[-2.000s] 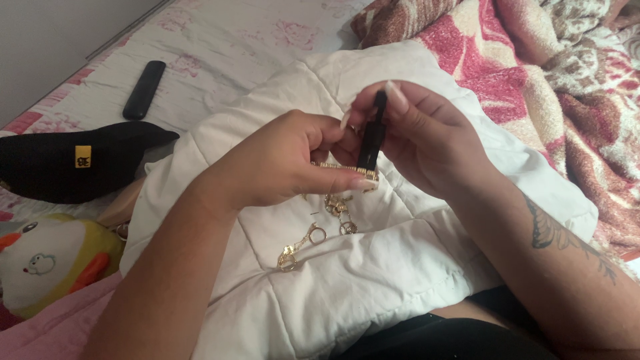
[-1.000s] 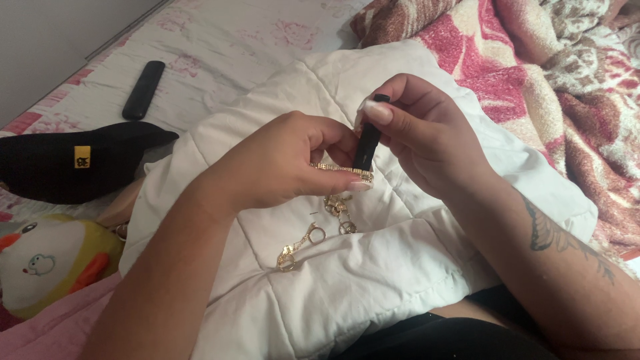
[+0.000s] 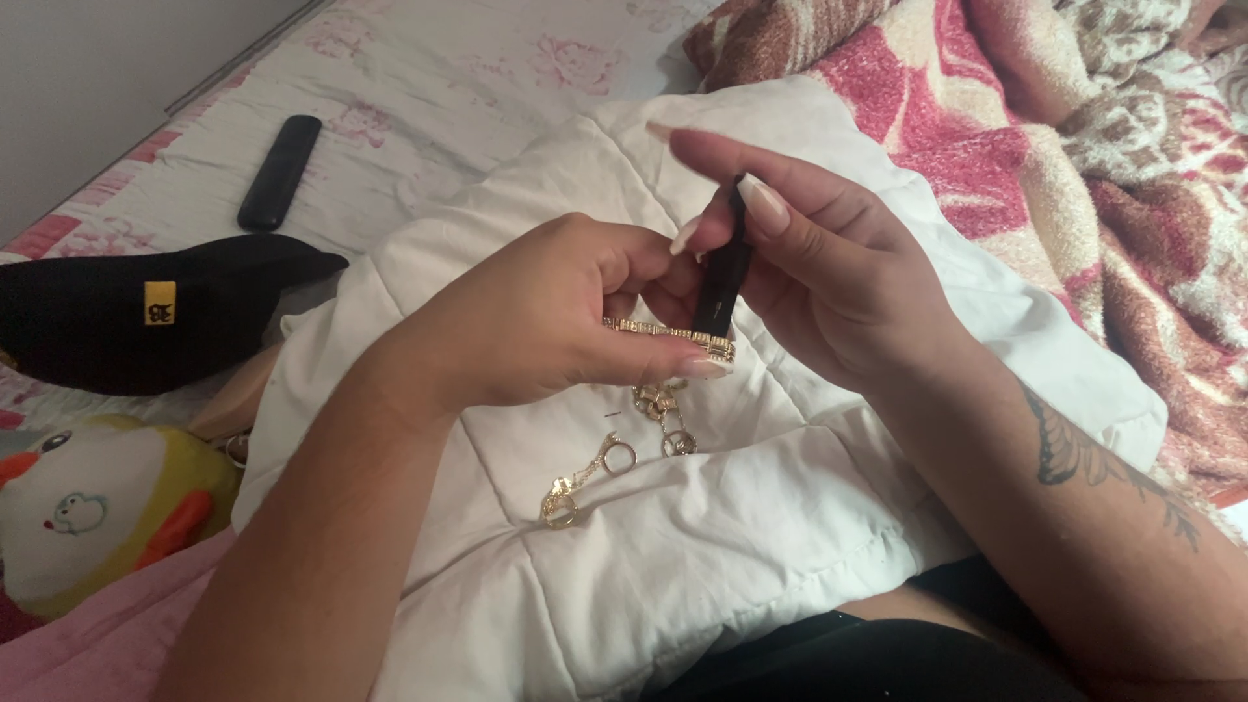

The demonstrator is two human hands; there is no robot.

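Note:
My left hand (image 3: 556,322) pinches a gold-coloured link bracelet (image 3: 673,336) between its thumb and fingers. The lower end of a slim black object (image 3: 723,292) stands against the bracelet; its exact kind I cannot tell. My right hand (image 3: 829,253) grips the top of that black object with thumb and fingertips, its index finger raised. Below the hands, on a white quilted cover, lie a gold-coloured chain with a ring (image 3: 678,442), another ring (image 3: 618,456) and a fine chain piece (image 3: 560,505).
The white quilted cover (image 3: 741,526) lies over my lap. To the left are a black remote-like object (image 3: 280,174), a black cloth item with a yellow tag (image 3: 117,341) and a plush bird toy (image 3: 107,507). A patterned blanket (image 3: 975,146) is bunched at the right.
My right index finger has lifted off the black object, while the thumb stays on it. My left hand has kept its place with the bracelet, and the jewellery on the cover has not moved.

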